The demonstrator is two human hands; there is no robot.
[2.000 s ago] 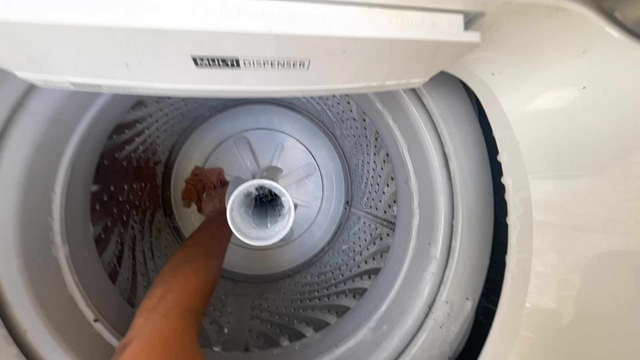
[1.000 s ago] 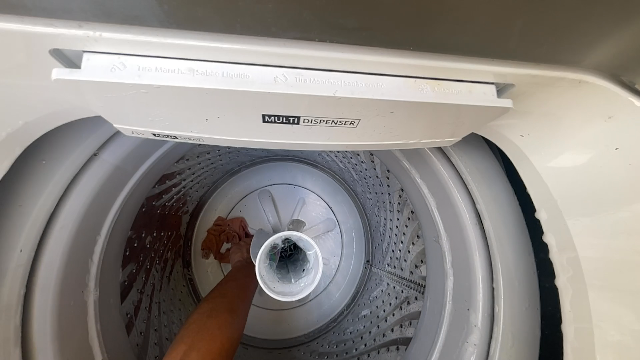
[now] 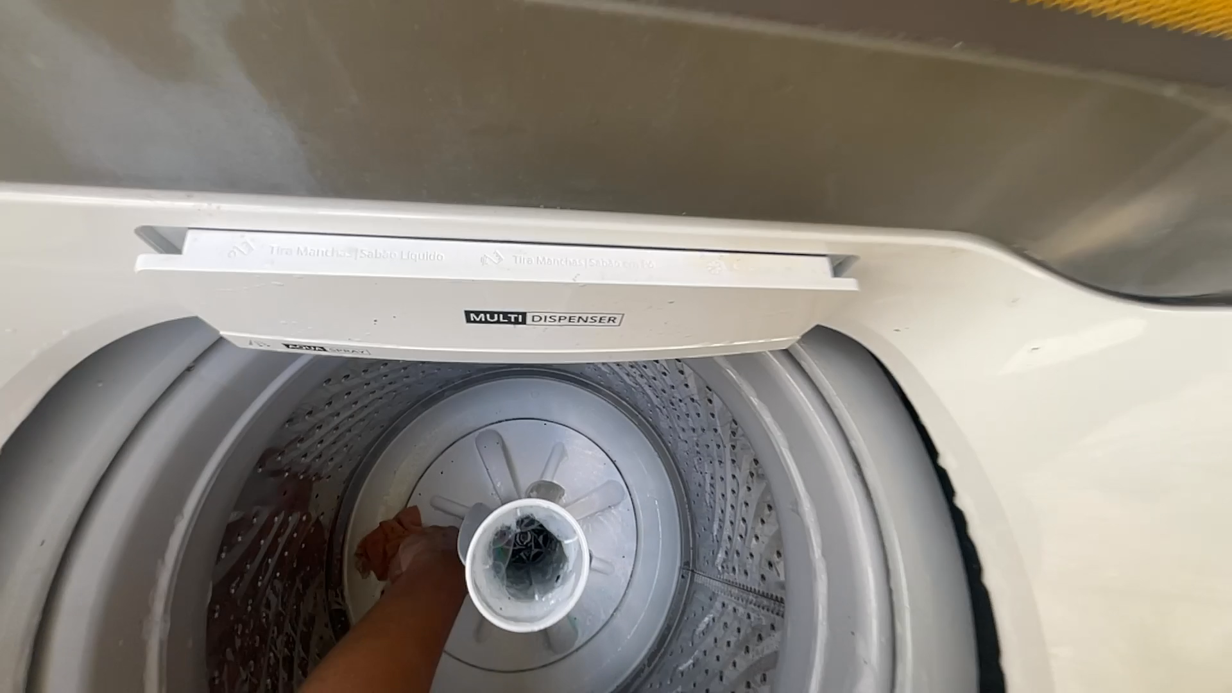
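Observation:
My left hand (image 3: 431, 551) is deep inside a top-loading washing machine's drum, left of the central agitator post (image 3: 527, 566). It grips a crumpled orange-brown cloth (image 3: 387, 545), which lies against the outer part of the pale round base plate (image 3: 525, 448). The fingers are partly hidden by the cloth and shade. The post is a white tube with an open top and a dark, wet-looking inside. My right hand is out of view.
A white dispenser drawer (image 3: 539, 303) overhangs the back of the opening. The perforated drum wall (image 3: 722, 462) surrounds my forearm, inside a grey tub ring (image 3: 847, 481). The machine's white top (image 3: 1107, 433) lies to the right, with the grey-brown lid (image 3: 577, 115) behind.
The view has shifted so that the dispenser sits lower and more of the lid shows. My left hand remains with the cloth beside the post, on its left.

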